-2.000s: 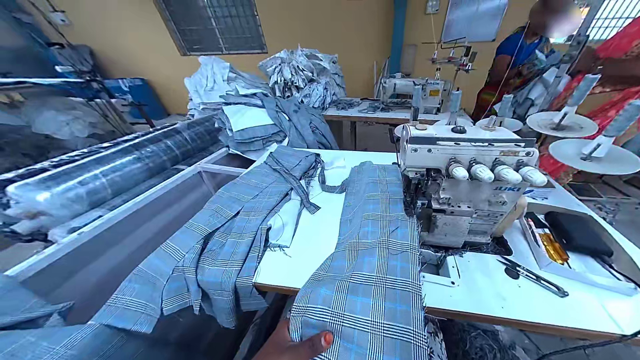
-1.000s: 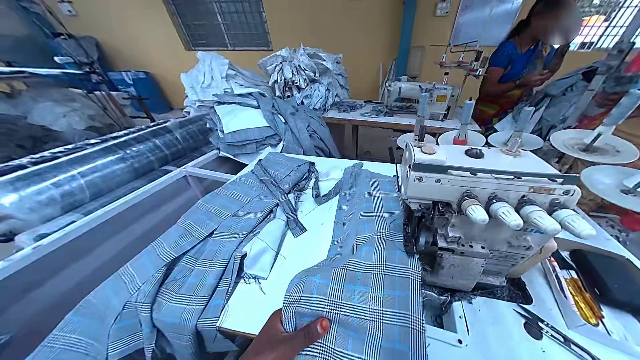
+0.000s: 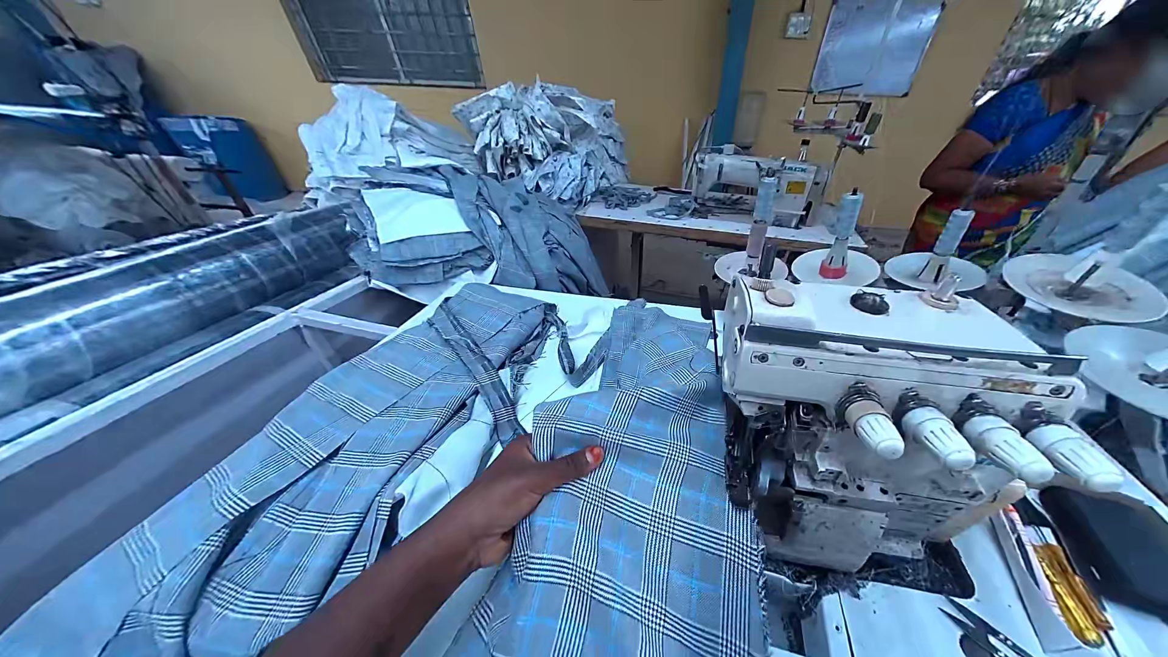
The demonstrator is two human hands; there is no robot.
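Observation:
My left hand (image 3: 525,493) grips the left edge of a grey plaid fabric panel (image 3: 639,511), its thumb on top and the other fingers underneath. The panel lies along the left side of a white overlock sewing machine (image 3: 894,365), its frayed right edge beside the machine's base. More plaid garment pieces (image 3: 319,456) spread to the left over the white table (image 3: 584,297), with a narrow fabric strip (image 3: 479,370) across them. My right hand is out of view.
Thread snips (image 3: 981,630) and an open box with a golden packet (image 3: 1068,584) lie at the lower right. A plastic-wrapped roll (image 3: 173,301) runs along the left. Fabric piles (image 3: 429,246) stand behind. Another sewing machine (image 3: 757,182) and a co-worker (image 3: 1013,155) are farther back.
My left hand has moved farther up the panel's left edge, and more of the forearm shows. The near end of the panel has shifted with it. The view has moved somewhat.

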